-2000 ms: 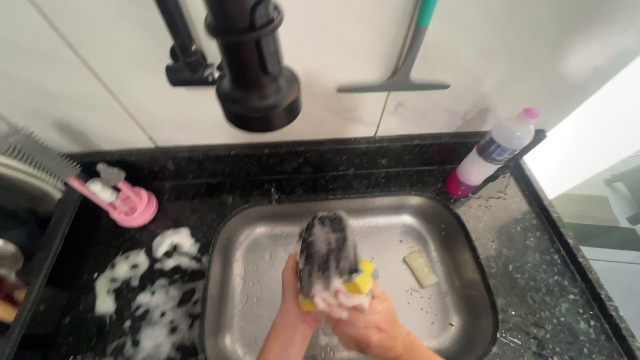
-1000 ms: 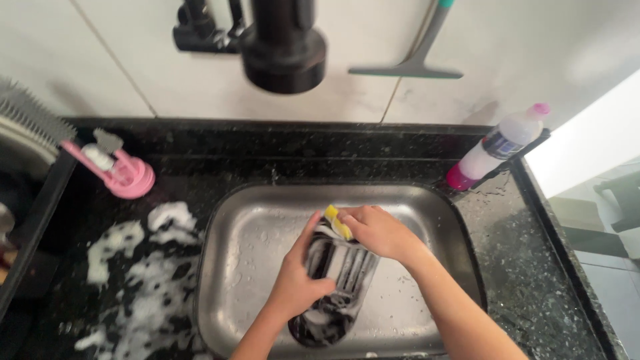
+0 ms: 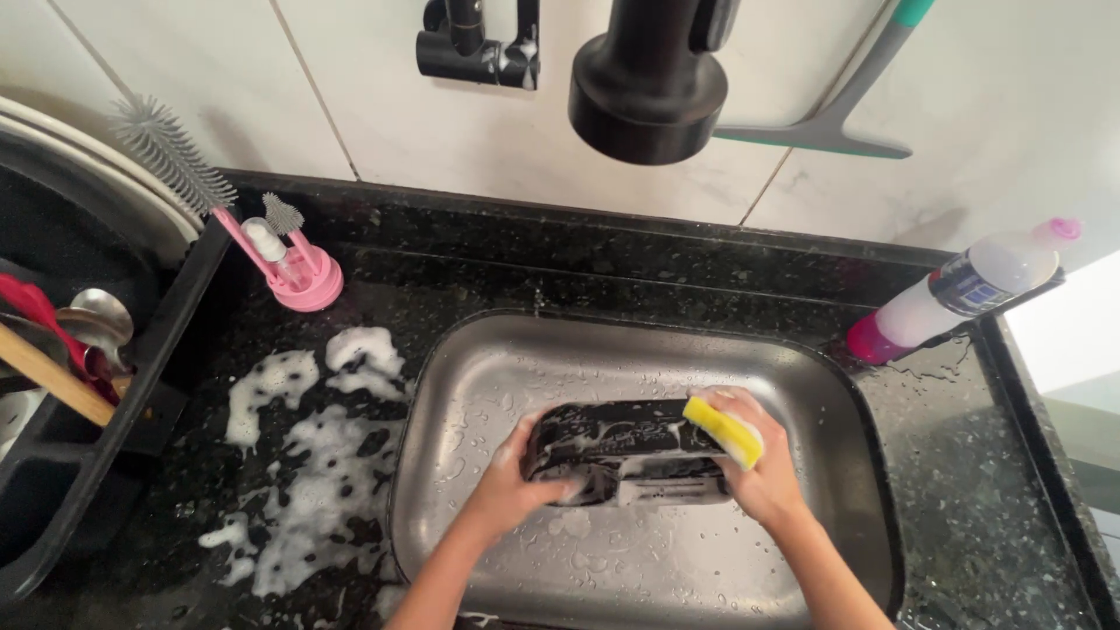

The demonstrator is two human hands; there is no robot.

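Above the basin of a stainless steel sink (image 3: 665, 560), a soapy black plastic item (image 3: 612, 442) lies sideways between my hands; it has ribs or slots on its lower face, and its exact kind is unclear. My left hand (image 3: 516, 477) grips its left end, thumb across the front. At the right end, my right hand (image 3: 757, 455) holds a yellow sponge (image 3: 724, 432) against the item's upper edge. Foam covers parts of the item and my fingers.
A black faucet head (image 3: 647, 96) hangs over the sink's back. Foam (image 3: 324, 499) lies on the granite counter at left, near a pink brush holder (image 3: 306, 280) and a black dish rack (image 3: 131, 394). A bottle with pink liquid (image 3: 954, 297) stands back right; a squeegee (image 3: 822, 131) hangs on the wall.
The black item has turned from upright in view to sideways. My left hand is now at its left end, and my right hand with the sponge is at its right end.
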